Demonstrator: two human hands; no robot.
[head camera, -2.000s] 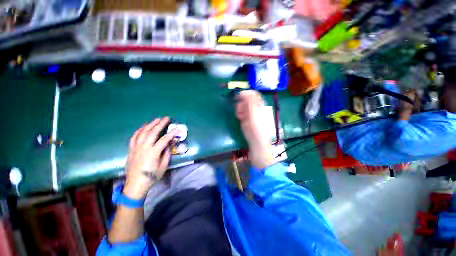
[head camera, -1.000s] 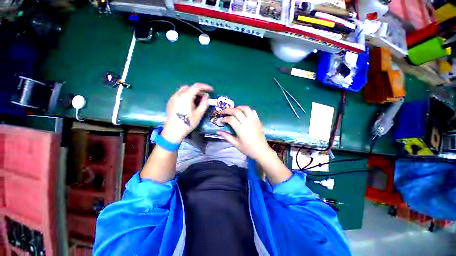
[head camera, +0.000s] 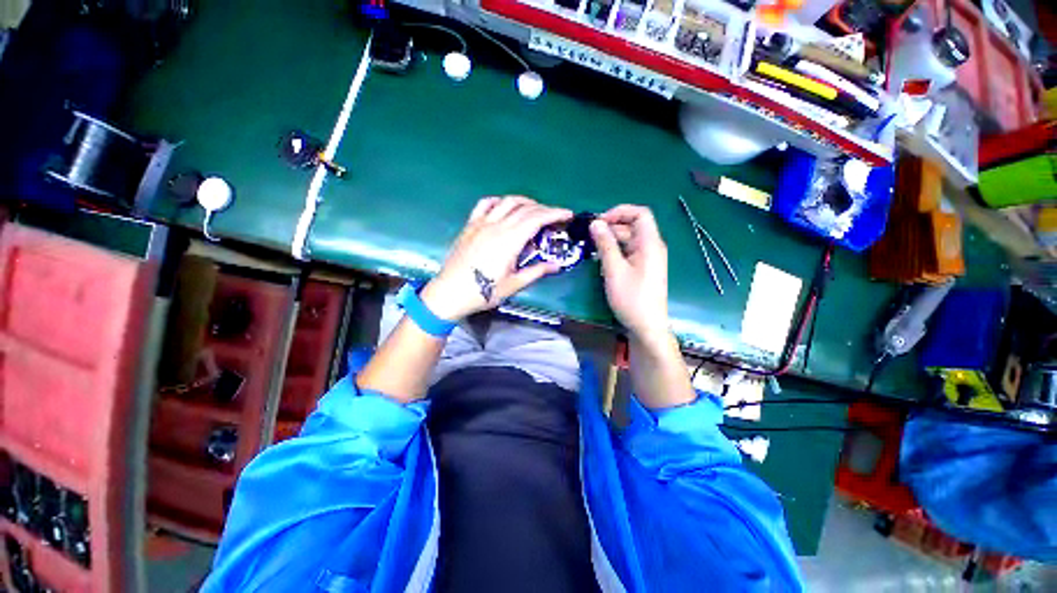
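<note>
My left hand (head camera: 496, 253) holds a small round watch-like case (head camera: 560, 247) with a silvery rim and its inside showing, over the green bench near the front edge. My right hand (head camera: 632, 257) pinches a small dark piece (head camera: 583, 227) at the right side of the case; its exact shape is partly hidden by the fingers. The two hands are close together, with the case between them. Tweezers (head camera: 708, 246) lie on the bench right of my right hand.
White card (head camera: 772, 308), blade tool (head camera: 743, 192) and blue bin (head camera: 831, 204) stand right. Red-edged parts tray (head camera: 695, 87) runs behind. Wire reel (head camera: 97, 160) and white discs (head camera: 214, 193) are left. Red trays (head camera: 64, 348) are lower left. A person's blue sleeve (head camera: 971, 473) shows right.
My right hand has come back from the right side of the bench to the case. The case is now lifted in my left hand, and a dark piece is at its right side.
</note>
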